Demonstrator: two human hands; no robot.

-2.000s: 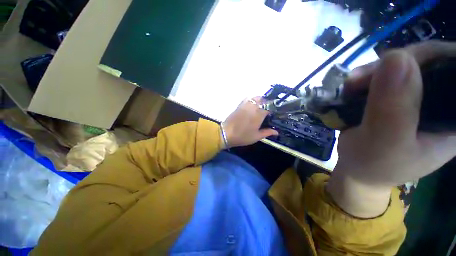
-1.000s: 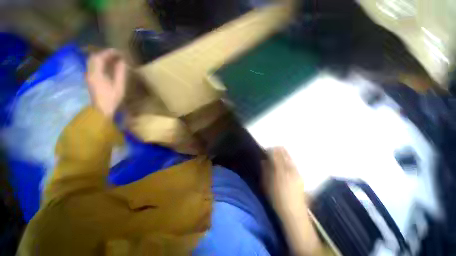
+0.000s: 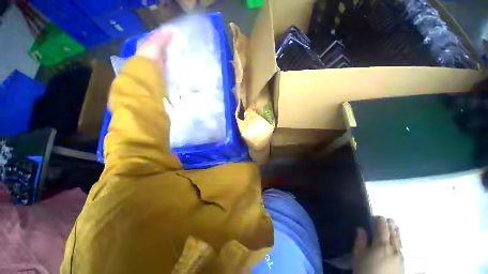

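Observation:
The blue crate (image 3: pixel 234 134) stands at left of centre, full of whitish clear plastic bags (image 3: pixel 195 101). My left hand (image 3: pixel 156 45) is at the crate's far left part, over the bags. It is blurred, and I cannot tell whether its fingers grip a bag. My right hand (image 3: pixel 379 249) is at the lower right, fingers on the near edge of the white sheet (image 3: pixel 433 214) on the bench. It shows nothing in it, and its wrist is cut off by the picture's bottom edge.
An open brown carton (image 3: pixel 374 88) with black panels (image 3: pixel 294 51) and wrapped pieces stands at the upper right. Crumpled brown paper (image 3: pixel 256 128) lies between crate and carton. The green bench top (image 3: pixel 412 139) is at right. Blue and green crates (image 3: pixel 59 45) stand at far left.
The view has swung left to the crate. My left hand has left the panel and reached over the bags. My right hand has let go of the screwdriver and now rests at the bench edge.

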